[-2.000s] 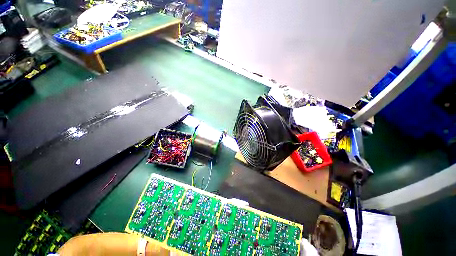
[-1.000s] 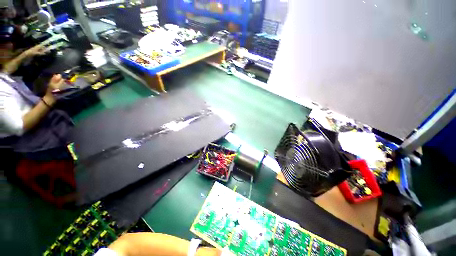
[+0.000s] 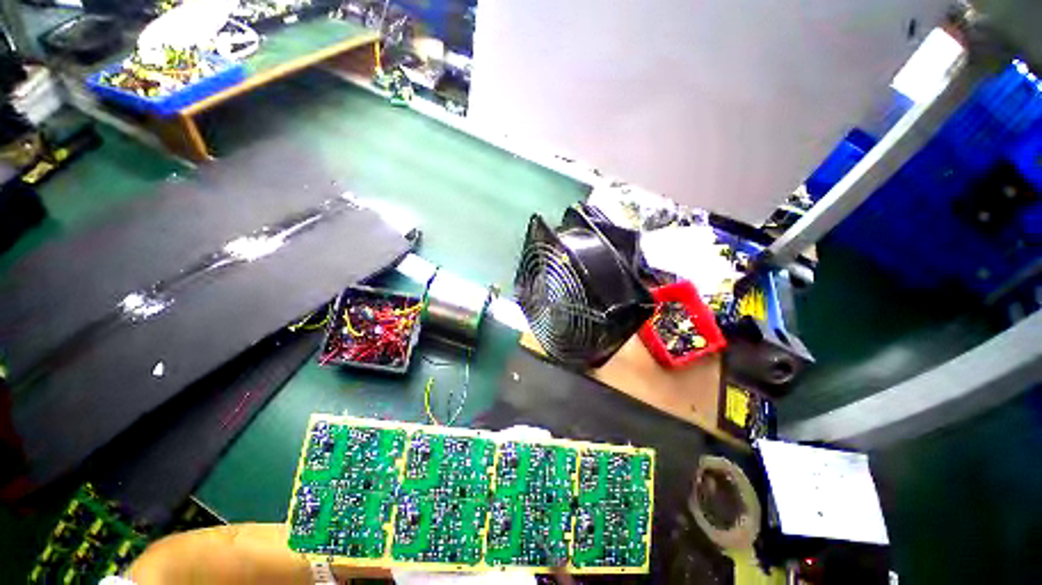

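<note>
A green panel of joined circuit boards [image 3: 446, 497], edged in pale yellow, faces up with silvery dots at the bottom centre. My left forearm comes in from the lower left. My left hand [image 3: 451, 578], in a white glove, is mostly hidden under the panel and cut off by the bottom edge. A bit of white shows past the panel's far edge, likely a gloved fingertip. My left hand holds the panel. My right hand is not visible.
Black wire bin [image 3: 371, 330] and solder reel [image 3: 455, 311] lie beyond the panel. Black fan [image 3: 580, 288] and red parts bin [image 3: 682, 327] stand further right. Tan ring [image 3: 726, 501] and white paper [image 3: 823, 491] are lower right; black sheet [image 3: 183, 286] is left.
The view swung left, then back right; the seated person has left the picture. The panel now lies straighter across the view. The dark cord over the paper is gone, and the paper shows clearly.
</note>
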